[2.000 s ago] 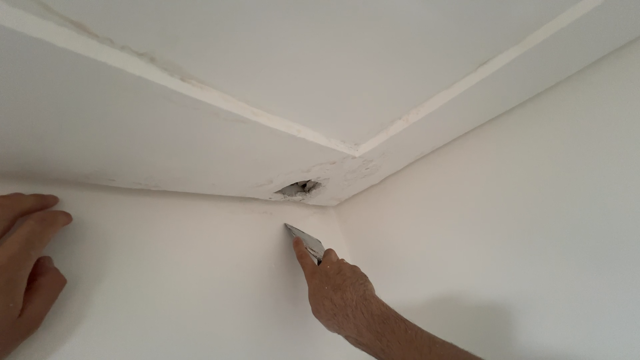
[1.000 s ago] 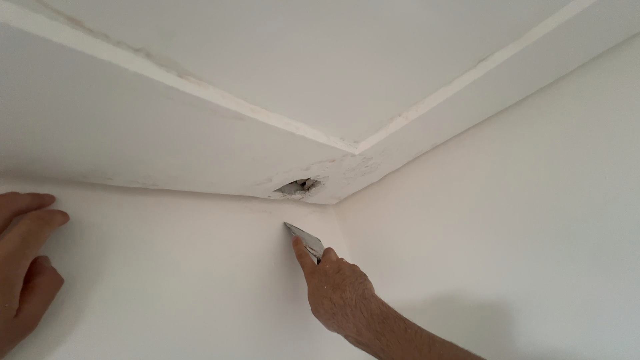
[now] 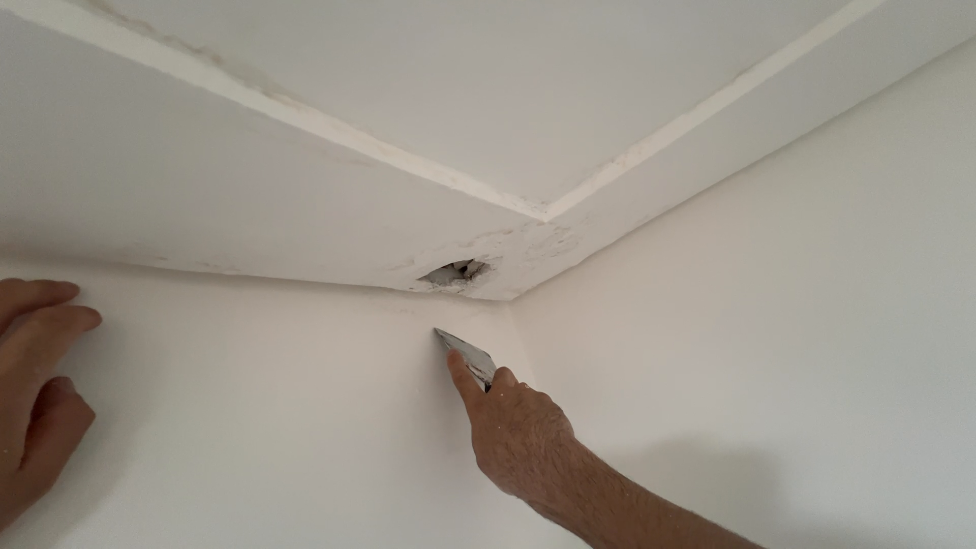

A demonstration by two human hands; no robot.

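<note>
My right hand (image 3: 518,427) holds a small metal trowel or putty knife (image 3: 471,358), its index finger laid along the blade. The blade's pointed tip is at the left wall, a little below the ceiling edge. Above it, a ragged hole (image 3: 457,273) with broken edges shows in the underside of the white dropped ceiling border, close to the room corner. The tool's handle is hidden in my fist. At the left edge of the view my left hand (image 3: 46,381) is partly visible beside the wall, fingers apart and holding nothing that shows.
The lowered ceiling border (image 3: 229,198) runs along both walls, with a raised ceiling panel (image 3: 518,84) inside its step. Rough, stained patches mark the step's edge and the area round the hole. The right wall (image 3: 762,320) meets the left wall (image 3: 267,396) below the border's corner.
</note>
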